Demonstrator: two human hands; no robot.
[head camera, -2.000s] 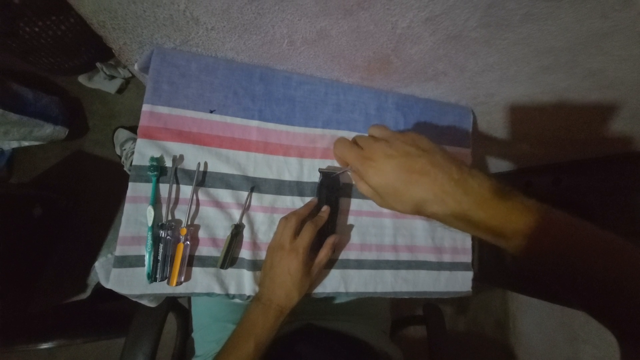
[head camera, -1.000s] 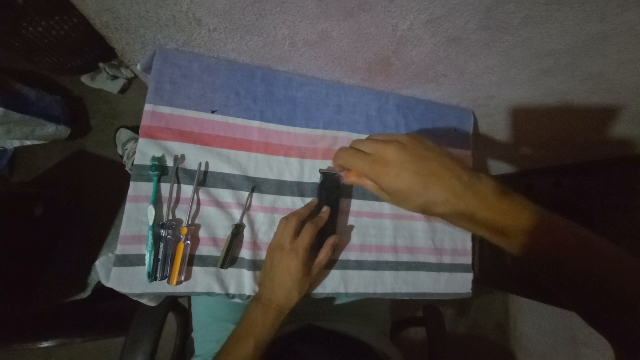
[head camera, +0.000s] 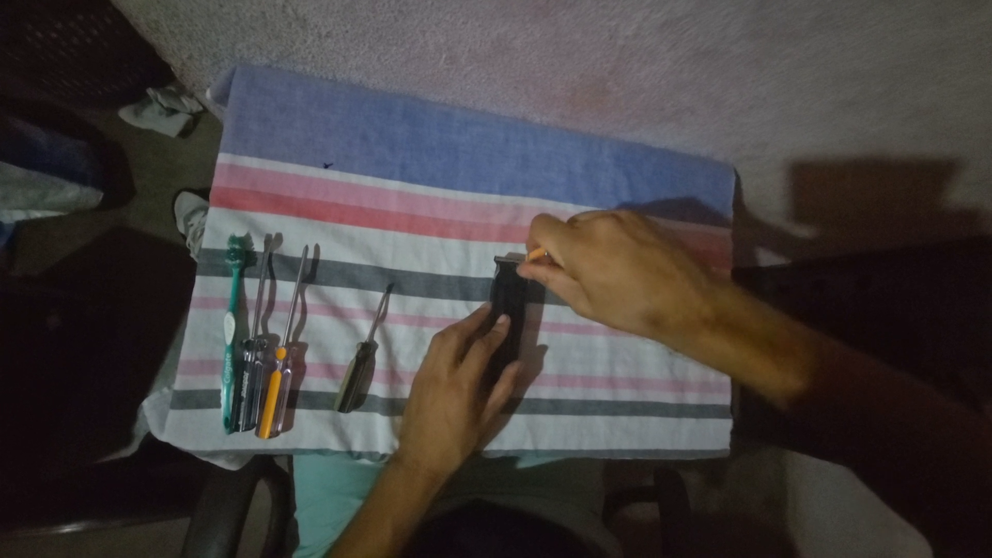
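A black hair trimmer (head camera: 509, 298) lies lengthwise on the striped cloth (head camera: 465, 170), its metal blade end pointing away from me. My left hand (head camera: 457, 372) holds its body against the cloth, fingers across it. Beside the blade end, my right hand (head camera: 612, 267) pinches a small orange item (head camera: 536, 254); the rest of that item is hidden, so its kind cannot be told. Left of my hands lies a short dark-handled screwdriver (head camera: 359, 372).
Along the cloth's left side lie a green toothbrush (head camera: 229, 372), a screwdriver with a black and clear handle (head camera: 249, 380) and one with an orange and clear handle (head camera: 275, 387). A textured wall (head camera: 558, 62) stands beyond the far edge. Chair armrests show near me.
My right hand has shifted slightly at the blade end, and the orange item between its fingers now shows plainly. My left hand stays on the trimmer.
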